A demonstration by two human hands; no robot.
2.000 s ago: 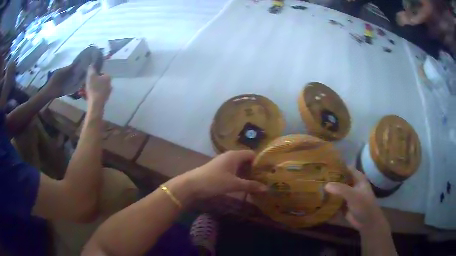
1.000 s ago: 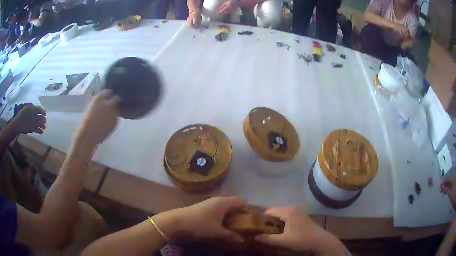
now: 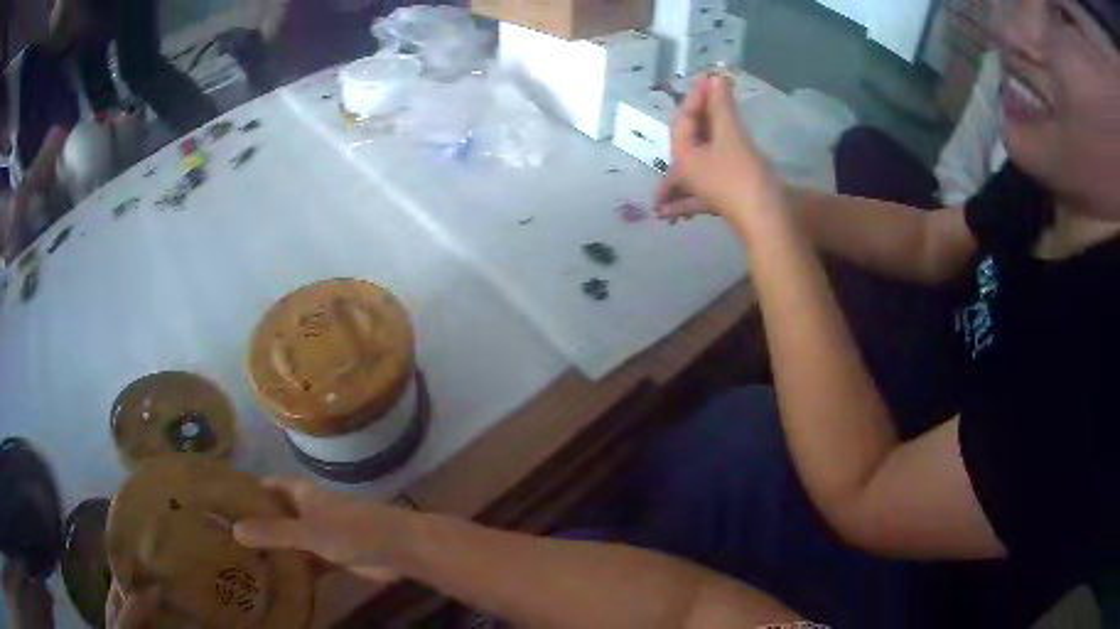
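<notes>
A wood-grain base cover (image 3: pixel 172 553) is at the lower left, its outer face with the round vent grille towards me. My right hand (image 3: pixel 338 526) holds its right rim, thumb on the face. Only a few fingertips of my left hand (image 3: pixel 118 607) show at its lower left rim; the rest is hidden or cut off. Behind it lies an open shell (image 3: pixel 154 412) with a cooling fan. Another shell (image 3: pixel 84 565) is partly covered by the held one.
Stacked shells (image 3: pixel 332 350) stand behind my right hand. A dark base cover (image 3: pixel 27 506) is at the left edge. A person (image 3: pixel 847 369) sits at the right, hands raised. Small dark parts (image 3: pixel 597 254), plastic bags (image 3: pixel 504 123) and white cartons (image 3: pixel 577 80) lie farther back.
The view has swung right, bringing the seated person and cartons in. The held cover, seen edge-on a second ago, now shows its outer face. My left hand is now mostly out of sight.
</notes>
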